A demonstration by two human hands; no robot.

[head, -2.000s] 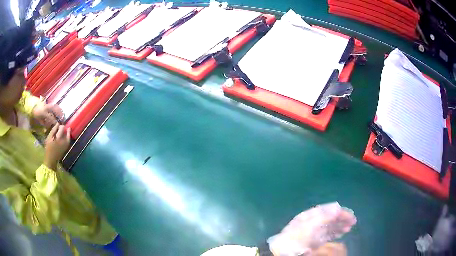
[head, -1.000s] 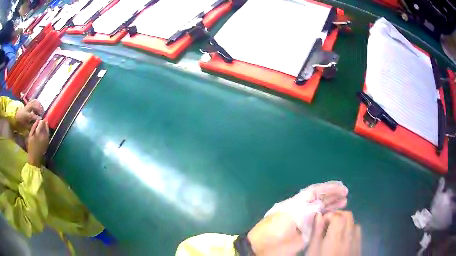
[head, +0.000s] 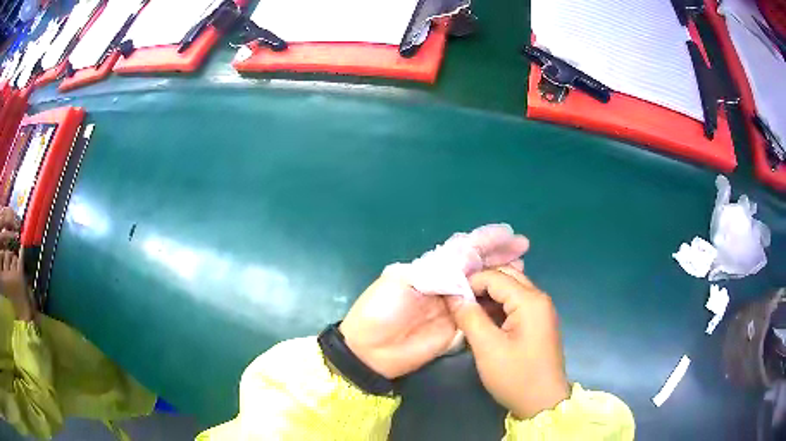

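My left hand [head: 401,319] is palm up at the lower centre, with its fingers stretched out inside a thin whitish glove [head: 448,269]. The glove covers the fingers and is bunched at its edge; the lower palm and wrist are bare, with a black band at the wrist. My right hand [head: 520,344] is bare and pinches the glove's edge between thumb and fingers, beside the left palm. Its fingertips are partly hidden.
Red trays with clamped white sheets [head: 345,65] line the back. White crumpled waste [head: 739,237], a pale strip [head: 671,381] and a dark-centred round object [head: 754,340] lie at right. At left, a neighbouring person's hands are by a red tray [head: 53,177].
The view has shifted right and down. The right hand has come to the left one and grips the glove, which now leaves the lower left palm bare.
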